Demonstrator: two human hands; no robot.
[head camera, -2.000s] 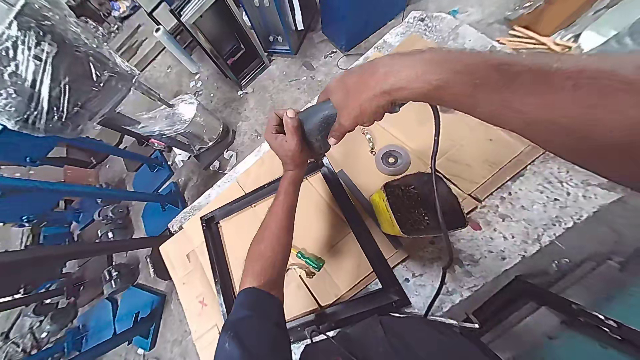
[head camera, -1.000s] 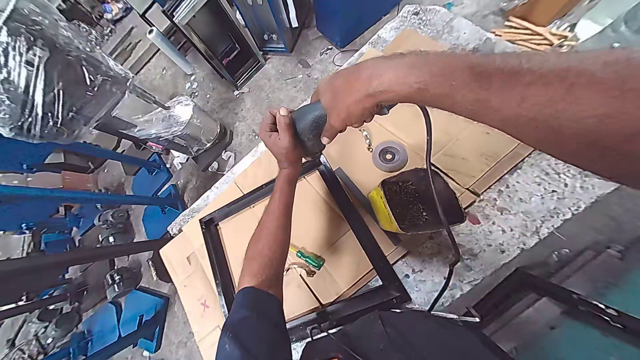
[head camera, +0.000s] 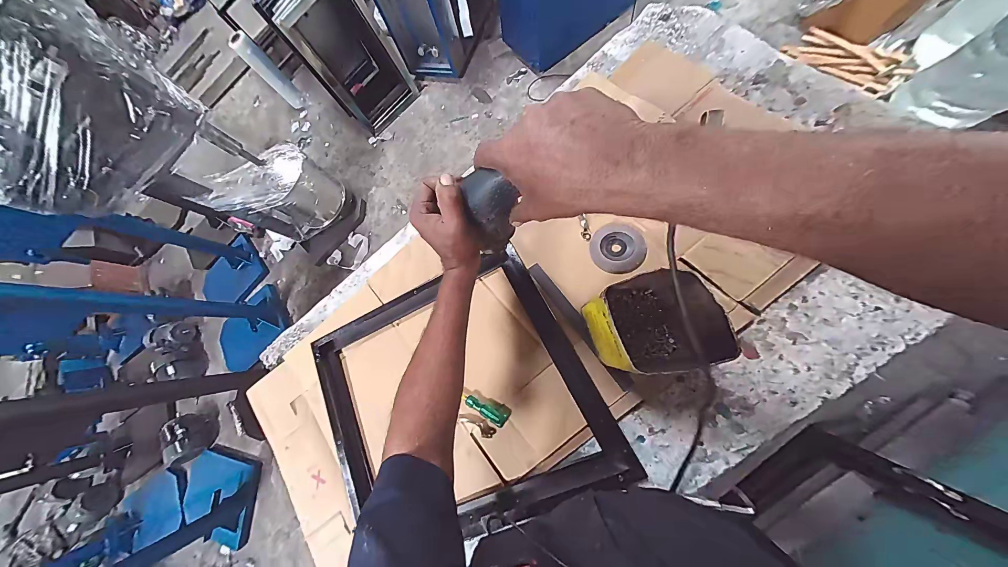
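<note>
My left hand (head camera: 449, 216) is closed around the near side of a dark corded power tool (head camera: 490, 203), and my right hand (head camera: 567, 157) grips it from above. The tool is over the far corner of a black rectangular metal frame (head camera: 555, 350), which lies on flattened cardboard (head camera: 409, 331). Its working end is hidden. Inside the frame lie a green-handled screwdriver (head camera: 488, 410) and a small brownish metal piece (head camera: 479, 427). Right of the frame are a grey abrasive disc (head camera: 618, 247), a small metal fitting (head camera: 584, 227) and a yellow cut-open container (head camera: 605, 335) with dark bits inside.
A black power cord (head camera: 693, 331) passes over the container. A dark flat bar (head camera: 567, 315) lies beside the frame. Blue metal structures (head camera: 142, 301) and a plastic-wrapped item (head camera: 87, 118) stand left. Wooden sticks (head camera: 850, 59) lie at the far right; another black frame (head camera: 882, 472) is at lower right.
My right hand has shifted from the tool's side to a higher grip over its top, and its forearm sits lower in view. My left hand stays on the tool at the frame's corner.
</note>
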